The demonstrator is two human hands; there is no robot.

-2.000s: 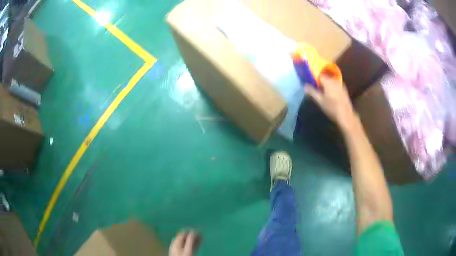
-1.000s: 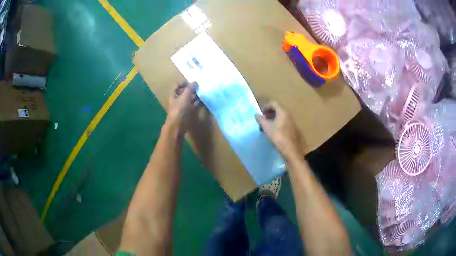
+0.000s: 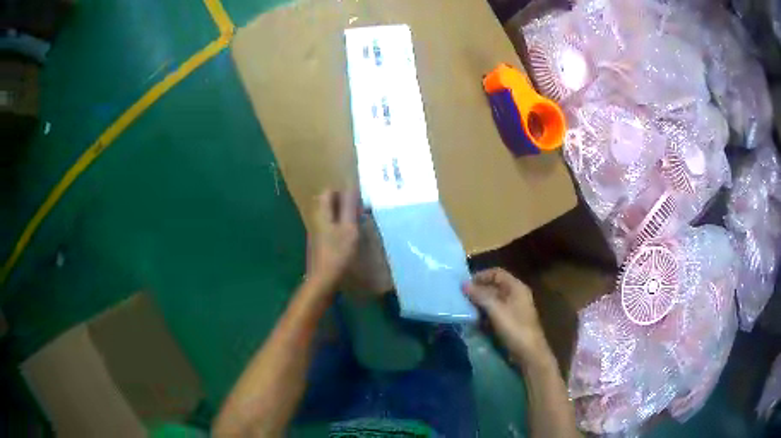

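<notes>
A long label backing strip (image 3: 426, 261) lies over the carton top, with several white printed labels (image 3: 394, 120) on its upper part and its bare pale-blue end hanging past the near edge. My right hand (image 3: 507, 308) pinches the lower right corner of the strip. My left hand (image 3: 334, 239) is blurred at the strip's left edge, beside the lowest label; whether its fingers hold anything cannot be told. The strip lies on the large brown master carton (image 3: 291, 103). The orange and purple tape gun (image 3: 522, 113) lies on the carton's right side.
Bagged pink fan parts (image 3: 655, 282) are heaped along the right. An open brown carton (image 3: 111, 368) stands on the green floor at lower left. A yellow floor line (image 3: 111, 133) runs on the left. My legs are close below the carton.
The strip has turned more upright in view and its lower end now hangs nearer me. My right hand has moved down to its corner; my left hand has moved down its left edge. The tape gun was set down earlier.
</notes>
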